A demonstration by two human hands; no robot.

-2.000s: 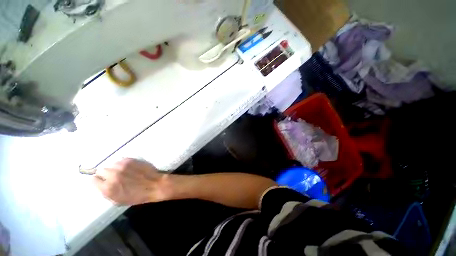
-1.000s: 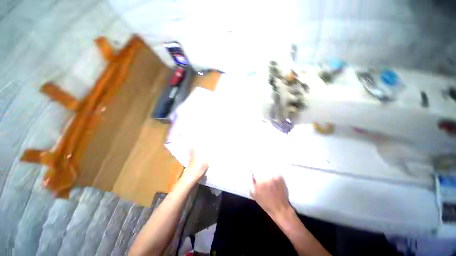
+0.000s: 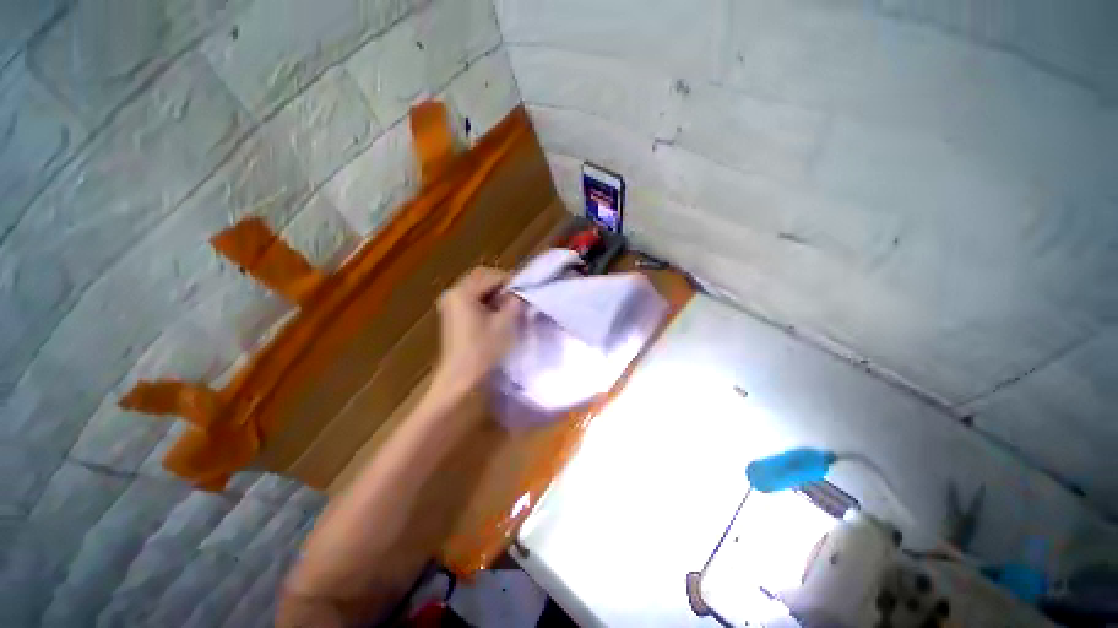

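Observation:
My left hand [image 3: 470, 329] is at the left of centre, above the cardboard, slightly blurred. Its fingers are closed on the edge of a pale lilac fabric piece [image 3: 595, 307]. The fabric is partly folded over and spreads to the right of the hand, over the cardboard, with a brightly lit patch in its middle. My right hand is not in view. The sewing machine head [image 3: 858, 570] is at the lower right, cut off by the picture's edge, in strong lamp light.
A smartphone [image 3: 603, 196] with a lit screen leans on the wall behind the fabric. A cardboard guard [image 3: 405, 301] with brown tape stands at left. A light-blue item [image 3: 788, 469] lies by the machine head. The white table [image 3: 687, 405] is washed out by glare.
The view has swung left towards the wall corner. My left hand has moved from the table's front to the cardboard, lifting the fabric edge. My right hand has gone out of view.

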